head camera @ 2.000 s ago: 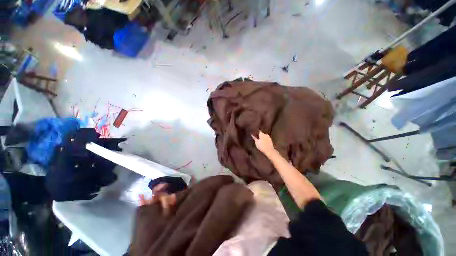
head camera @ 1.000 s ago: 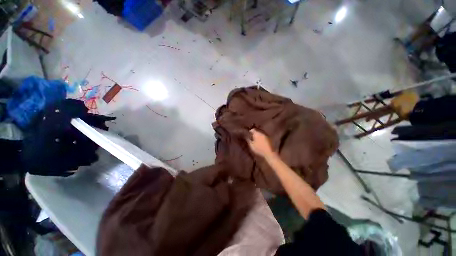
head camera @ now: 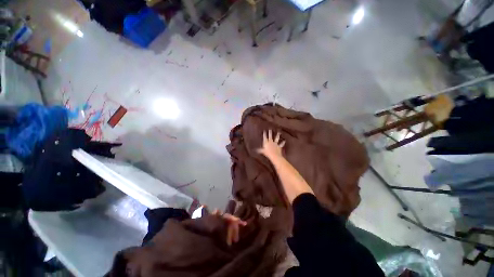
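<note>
A large heap of brown garments (head camera: 319,157) lies on the floor in front of me. My right hand (head camera: 272,145) rests on top of the heap with its fingers spread. More brown cloth (head camera: 179,246) is draped over my left arm at the bottom of the view. My left hand (head camera: 230,222) is at the upper edge of this cloth, partly covered by it and blurred; its grip is unclear. The green sack (head camera: 374,243) lies at the lower right, partly hidden by my right sleeve.
A pale bin (head camera: 81,227) with dark garments (head camera: 59,178) over its edge stands left, beside blue plastic (head camera: 35,127). A wooden stool (head camera: 406,121), rack legs (head camera: 417,227) and hanging grey-blue garments (head camera: 466,178) are right. A blue crate (head camera: 143,27) sits at the back.
My right hand has opened and flattened on the heap, slightly left of before. My left hand has come into view again, further right, and the draped cloth has shifted lower.
</note>
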